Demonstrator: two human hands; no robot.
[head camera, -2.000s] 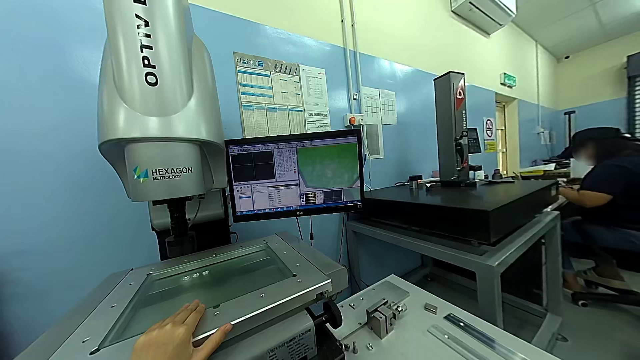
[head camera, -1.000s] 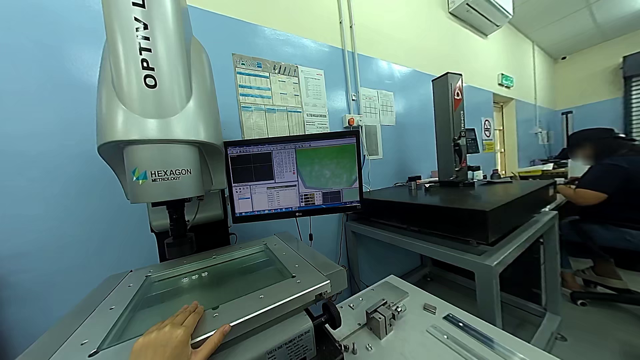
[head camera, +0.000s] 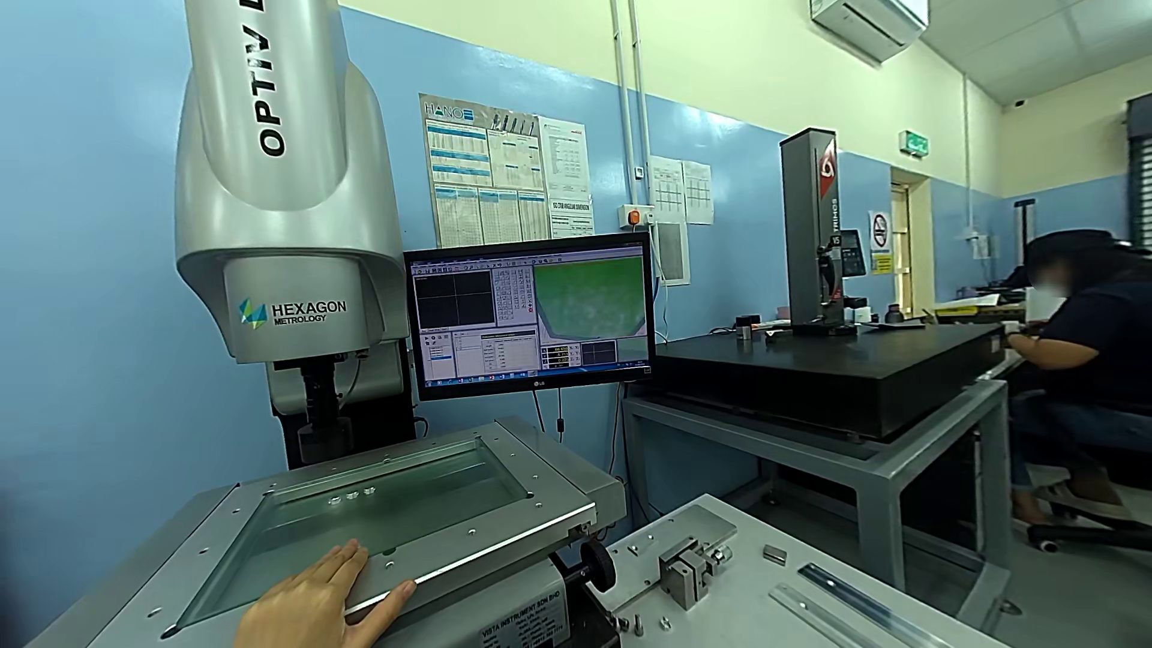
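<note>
My left hand (head camera: 310, 598) rests palm down on the front edge of the measuring machine's stage (head camera: 504, 540), thumb spread to the right, fingertips over the glass plate (head camera: 423, 504). It grips no visible object; its underside is hidden. Small bright spots show on the glass near its back edge. Above the stage hangs the grey Hexagon measuring head (head camera: 297, 306) with a dark lens unit (head camera: 324, 414). Behind the stage, an LG monitor (head camera: 531, 315) shows software windows and a green camera image. My right hand is out of view.
A small steel vise (head camera: 688, 571), loose screws (head camera: 637, 625), a small metal block (head camera: 774, 554) and a clear flat strip (head camera: 819, 616) lie on the side table, right of a black knob (head camera: 596, 565). Beyond are a black surface plate (head camera: 810, 360), a height gauge (head camera: 810, 234) and a seated person (head camera: 1093, 342).
</note>
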